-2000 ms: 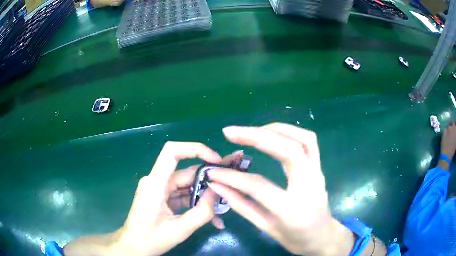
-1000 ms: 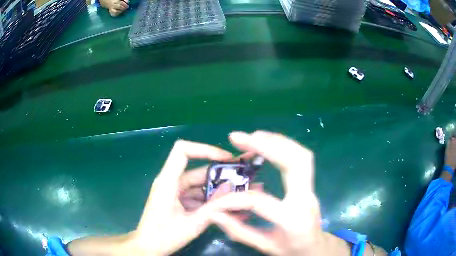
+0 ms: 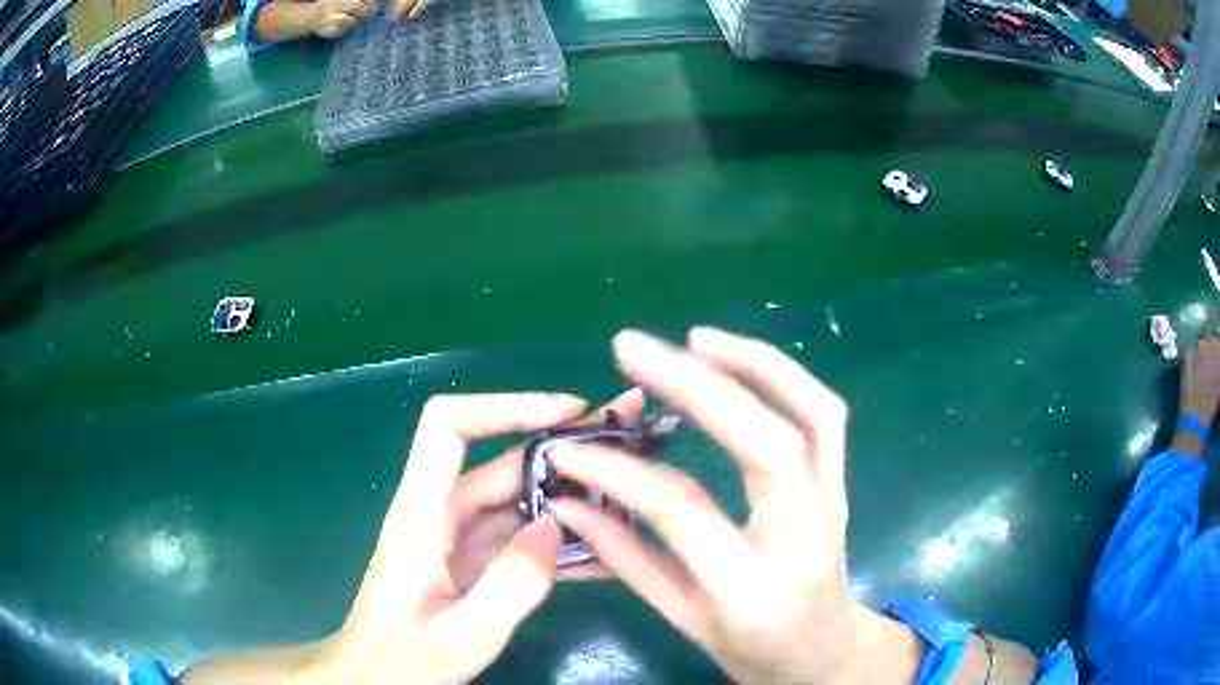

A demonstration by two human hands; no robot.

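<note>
A small housing with a dark rim and a white and dark inside is held between my hands, low in the middle of the view. My left hand is bare and grips it from the left, thumb at its lower edge and fingers behind it. My right hand reaches over it from the right, with thumb and a finger inside the rim; the other fingers are raised. A small dark part with a pale tip sticks out at the upper right corner. My fingers hide much of the inside.
Single units lie on the green surface at left and upper right. Clear trays stand at the back, with another person's hands behind. A tall tray stack, black trays, a metal post and a blue sleeve also show.
The housing has tilted, and my right hand's raised fingers have spread. The units on the far strip have shifted left in view. The other person's hands have come to the clear trays.
</note>
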